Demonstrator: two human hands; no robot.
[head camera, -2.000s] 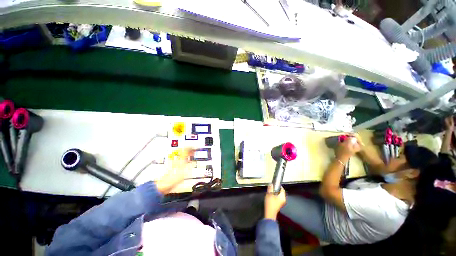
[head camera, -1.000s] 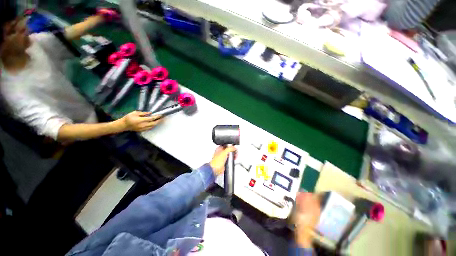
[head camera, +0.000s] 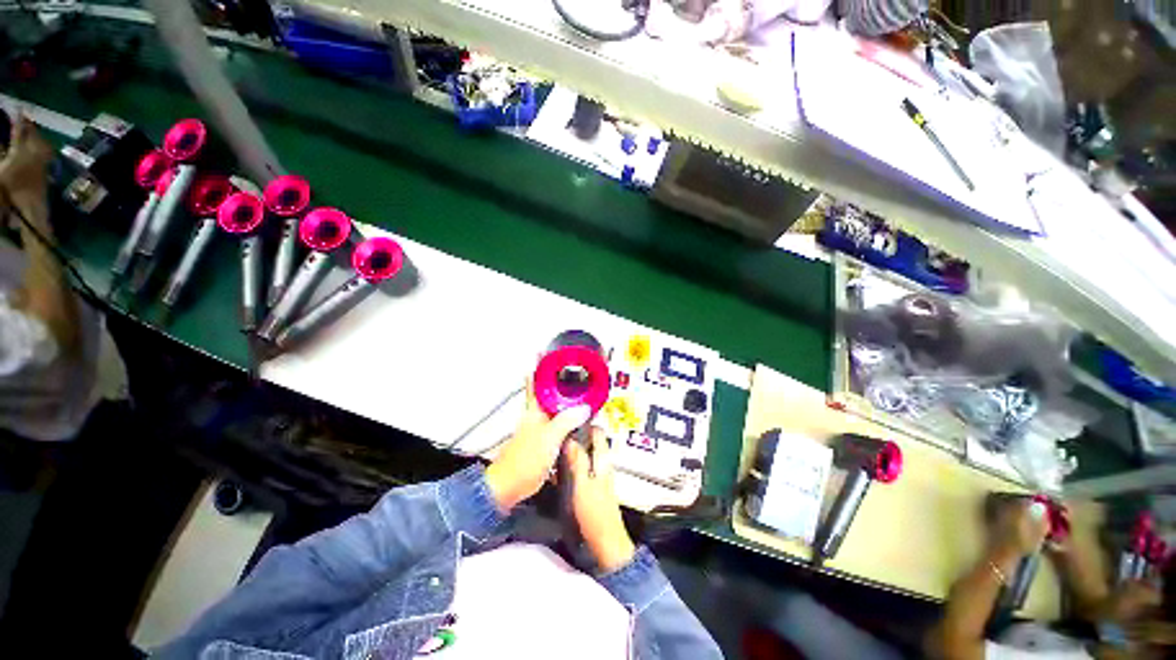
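A hair dryer (head camera: 573, 378) with a bright pink ring is held upright in front of me, over the near edge of the test panel. My left hand (head camera: 522, 454) grips it just below the head, thumb near the ring. My right hand (head camera: 596, 496) is closed around the handle lower down. The handle is mostly hidden by my hands. The white test panel (head camera: 660, 493) lies just right of the dryer, with yellow round buttons (head camera: 638, 349) and dark-framed displays (head camera: 671, 427).
Several pink-ringed dryers (head camera: 325, 230) lie at the left on the bench. A boxed instrument (head camera: 789, 484) and another dryer (head camera: 847, 505) lie on the cream board at right. People work at both sides. A shelf (head camera: 722, 97) runs above the green bench.
The dryer in my left hand has turned so its pink ring shows. My right hand has moved left from near the boxed instrument onto its handle. The neighbour's hand has left the dryers at left.
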